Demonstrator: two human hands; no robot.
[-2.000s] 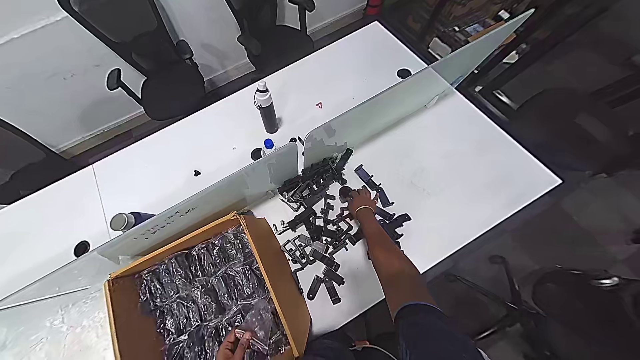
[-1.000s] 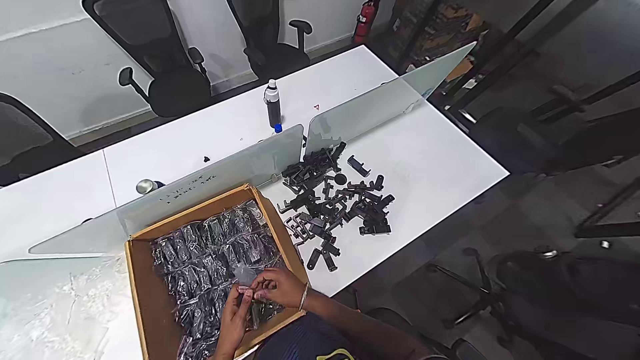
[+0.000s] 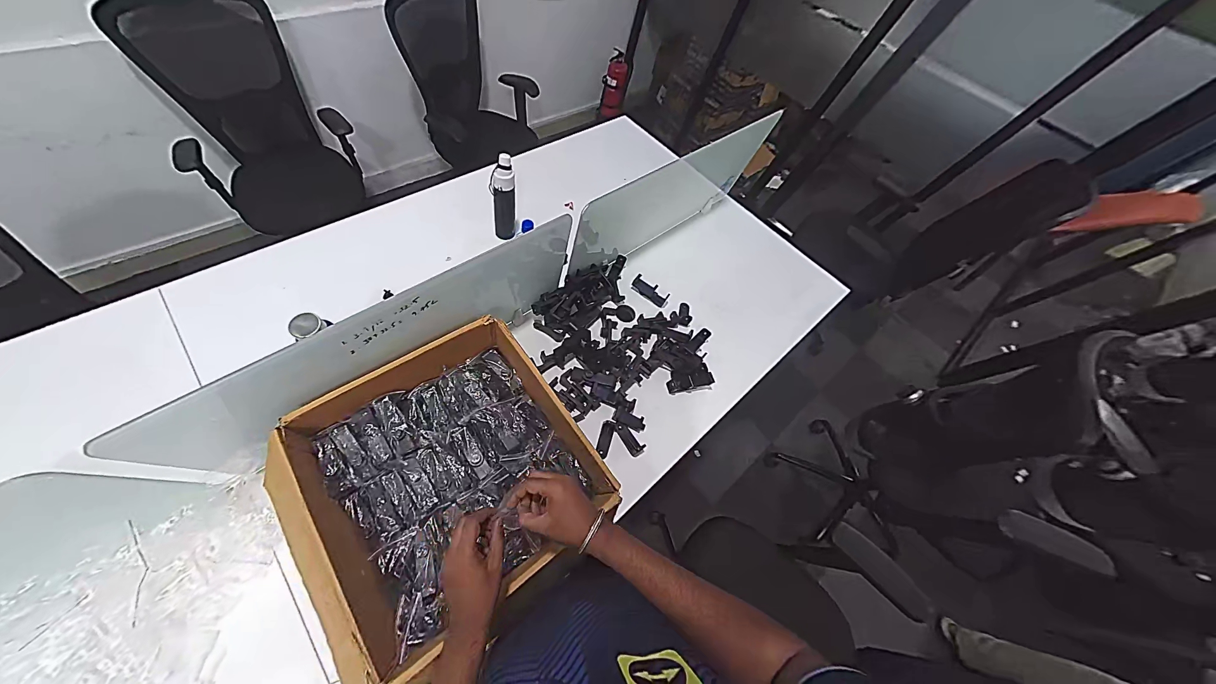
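Note:
Both my hands are over the near part of an open cardboard box (image 3: 560, 410). The box holds rows of clear plastic bags (image 3: 418, 451) with dark parts inside. My left hand (image 3: 473, 560) and my right hand (image 3: 553, 508) pinch a small clear plastic bag (image 3: 503, 513) between them; what is in it is hard to see. A metal bangle (image 3: 593, 530) is on my right wrist. To the right of the box, a loose pile of black plastic parts (image 3: 608, 356) lies on the white table.
Glass dividers (image 3: 456, 294) (image 3: 665, 199) stand along the white table (image 3: 760, 285). Behind them are a bottle (image 3: 503, 195) and a blue cap (image 3: 527, 226). Clear plastic bags (image 3: 142, 570) cover the left side. Office chairs (image 3: 294, 180) and a fire extinguisher (image 3: 614, 85) stand beyond.
Two seconds ago my right hand was at the pile of black parts; it has come back over the box and joined my left hand at the bag. The view has shifted.

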